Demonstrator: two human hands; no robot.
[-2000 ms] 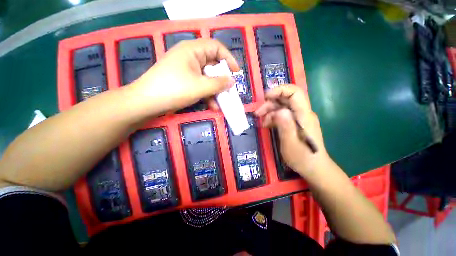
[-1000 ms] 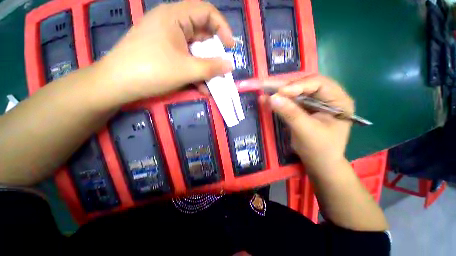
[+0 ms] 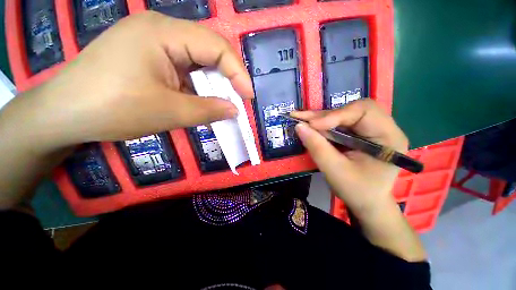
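My left hand [image 3: 141, 85] is shut on a folded white label sheet [image 3: 232, 127], pinched between thumb and fingers over the tray. My right hand [image 3: 356, 153] holds dark tweezers [image 3: 376, 149] with a yellowish band near the rear end. The tweezer tip points into an open-backed phone [image 3: 277, 85] in the front row, at its blue and silver board. Whether a label is at the tip cannot be told. The phone lies in a red-orange tray [image 3: 312, 62] with several other phones. My left hand and the sheet hide parts of some phones.
The tray lies on a glossy green bench top [image 3: 447, 68]. A white paper [image 3: 5, 89] shows at the left edge. Below the bench on the right are red trays [image 3: 421, 195] and a red stool [image 3: 481, 190].
The view has moved closer to the tray's front row. The tweezers, earlier near the sheet, now have their tip down at a phone's board. The left hand still holds the sheet.
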